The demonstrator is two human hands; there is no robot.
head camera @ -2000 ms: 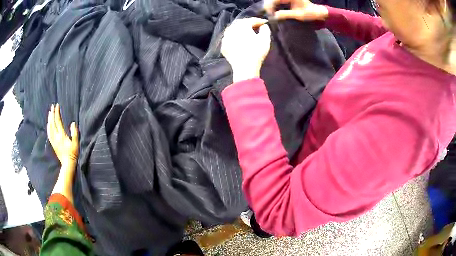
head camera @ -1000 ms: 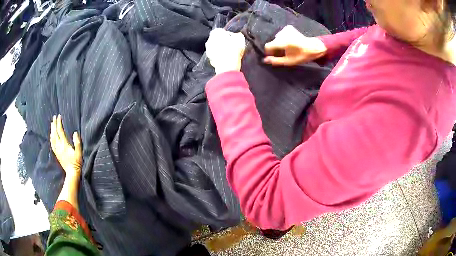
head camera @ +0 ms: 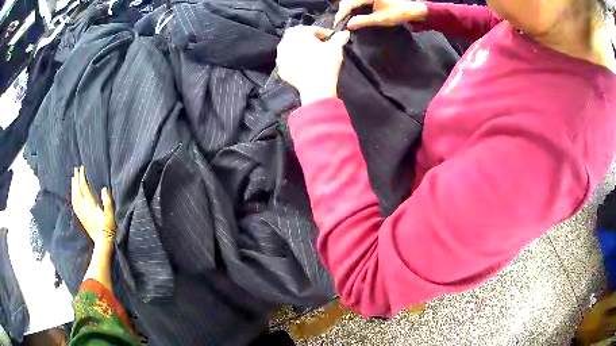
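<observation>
A large heap of dark pinstripe trousers [head camera: 145,115] covers most of the table in front of me. My left hand [head camera: 93,211] rests flat on the heap's left side, with its fingers apart and nothing in it. A green floral sleeve with an orange cuff shows below it. My right hand is not in view. Folds and loose panels of the striped cloth hang down towards the bottom edge. A thin white loop [head camera: 163,23] lies on the cloth at the top.
A person in a maroon-pink top [head camera: 473,169] stands at the right, both hands pinching dark cloth at the top centre. White table surface [head camera: 40,284] shows at the left. Speckled floor [head camera: 513,290] shows at the lower right, with something blue at the right edge.
The other person's hands came apart and are together again on the cloth. My left hand stays on the heap and appears slightly lower and further right in the picture.
</observation>
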